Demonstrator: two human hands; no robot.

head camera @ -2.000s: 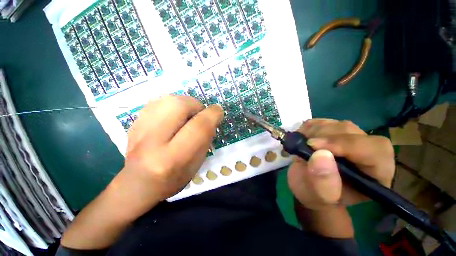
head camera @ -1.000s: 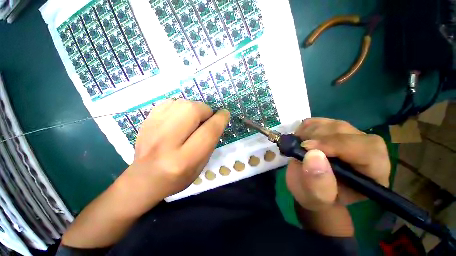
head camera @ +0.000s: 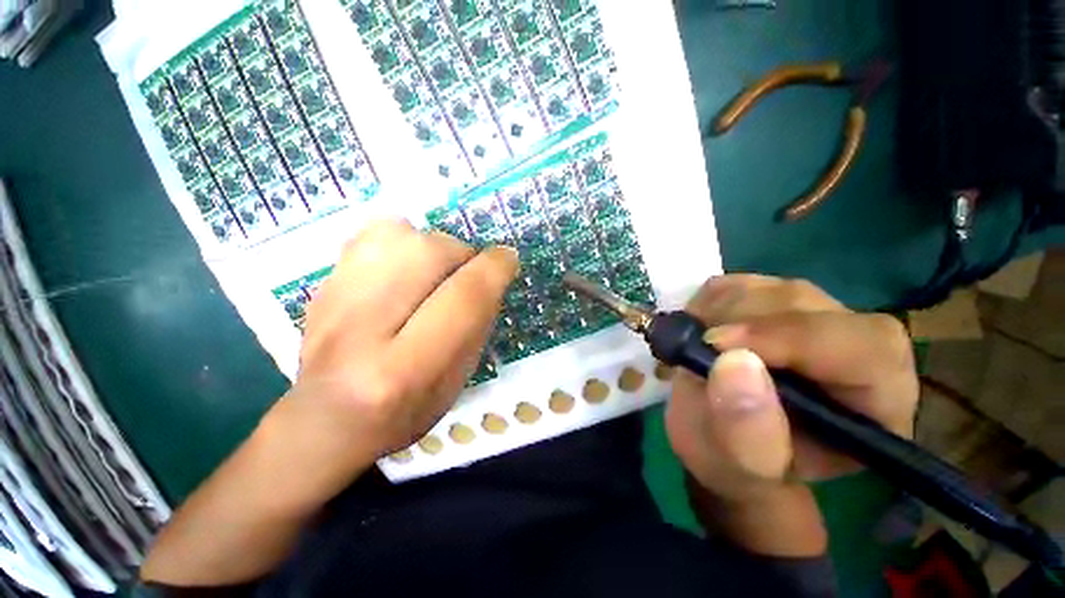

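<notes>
My right hand (head camera: pixel 788 386) holds the black soldering iron (head camera: pixel 841 426) like a pen. Its metal tip is over the lower right PCB panel (head camera: pixel 584 216); whether it touches is hard to tell. My left hand (head camera: pixel 403 333) has its fingertips pinched just left of the tip, over the same panel. The solder wire (head camera: pixel 99 287) shows faintly at the left; its end at my fingertips is hidden. My left hand covers much of the lower left panel (head camera: pixel 292 296). The panels lie on a white tray (head camera: pixel 672 152) with tan round holes along its near edge.
Pliers with orange-brown handles (head camera: pixel 835 169) lie open on the dark green mat (head camera: pixel 771 251) at right. A black box (head camera: pixel 969 105) with a plugged-in cable stands beyond. Stacked trays (head camera: pixel 70 409) are at left. Brown cardboard boxes (head camera: pixel 993 386) are at lower right.
My left fingertips have shifted slightly left, away from the iron tip. The iron has stayed nearly in place. The wire looks fainter, and the tray and pliers sit slightly lower in view.
</notes>
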